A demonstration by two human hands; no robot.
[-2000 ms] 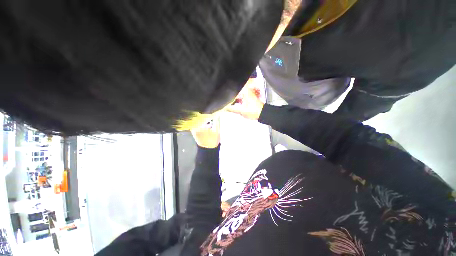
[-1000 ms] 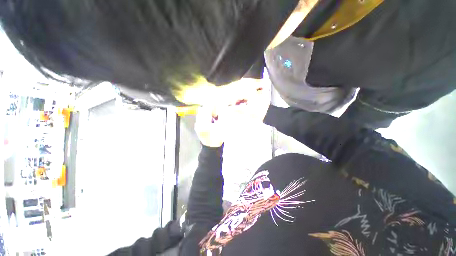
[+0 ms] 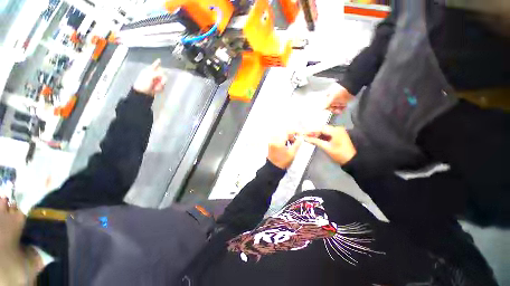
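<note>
My left hand (image 3: 283, 149) and my right hand (image 3: 336, 144) meet fingertip to fingertip in front of my chest, above a white surface. The fingers of both are pinched at a tiny, partly dark part (image 3: 293, 141). It is mostly hidden by the fingertips, and its shape cannot be made out.
A person in a grey apron at the left stretches a hand (image 3: 150, 79) over the grey cutting bed (image 3: 168, 120). Another aproned person stands at the right, a hand (image 3: 339, 99) just beyond mine. The orange gantry (image 3: 246, 75) and black cutting head (image 3: 206, 58) are at the top.
The dark-haired head that covered the upper left is gone, uncovering the gantry and cutting head. The view has turned. My hands now show clearly, and a person's outstretched arm appears at the left.
</note>
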